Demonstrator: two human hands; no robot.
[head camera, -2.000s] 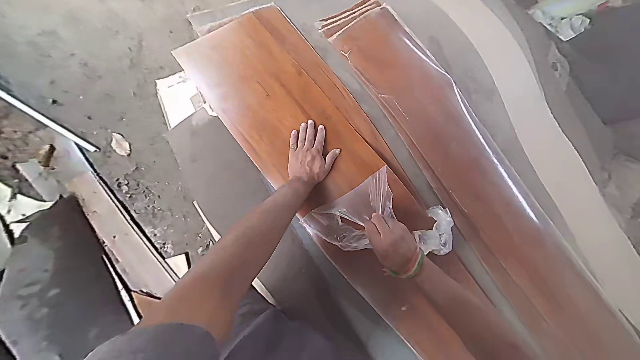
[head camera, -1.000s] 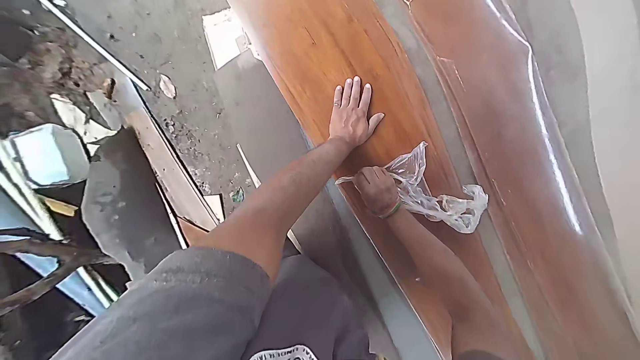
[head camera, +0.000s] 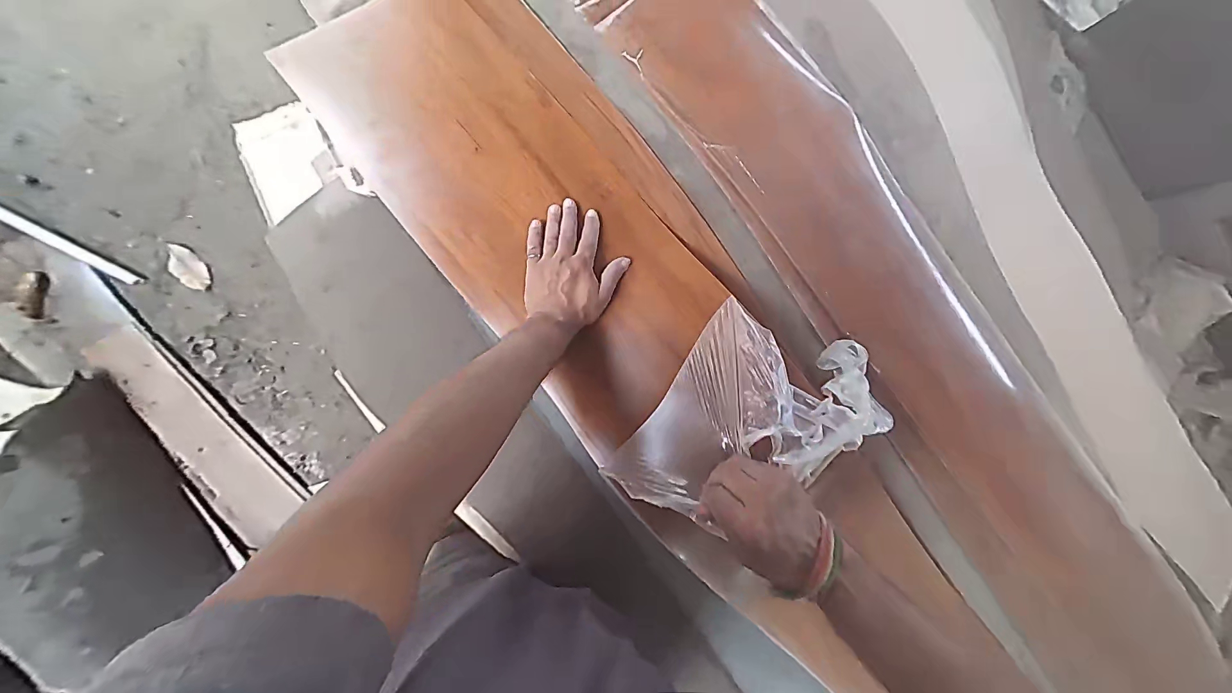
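Observation:
A long wood-grain laminate sheet (head camera: 452, 144) lies diagonally before me, with more sheet edges showing under its right side. My left hand (head camera: 565, 274) rests flat on it, palm down with the fingers extended and a ring on one finger. Below and to the right, my right hand (head camera: 760, 520) is closed on a clear plastic film (head camera: 736, 375), which is pulled up in a wrinkled fold over the sheet. The film's bunched end (head camera: 852, 404) sticks out to the right, over the sheet's edge. Colored bands circle my right wrist.
A second stack of glossy wood-grain sheets (head camera: 818, 164) lies parallel at the right. Past it is a pale curved strip (head camera: 1011, 183). At the left, the rough concrete floor (head camera: 125, 115) holds a dry leaf (head camera: 189, 267), a white scrap (head camera: 281, 162), a narrow board (head camera: 183, 414) and a dark panel (head camera: 77, 539).
The film was bunched near my right hand a second ago and is now spread in a wider fold across the sheet. My left hand stays flat on the sheet. The view has shifted.

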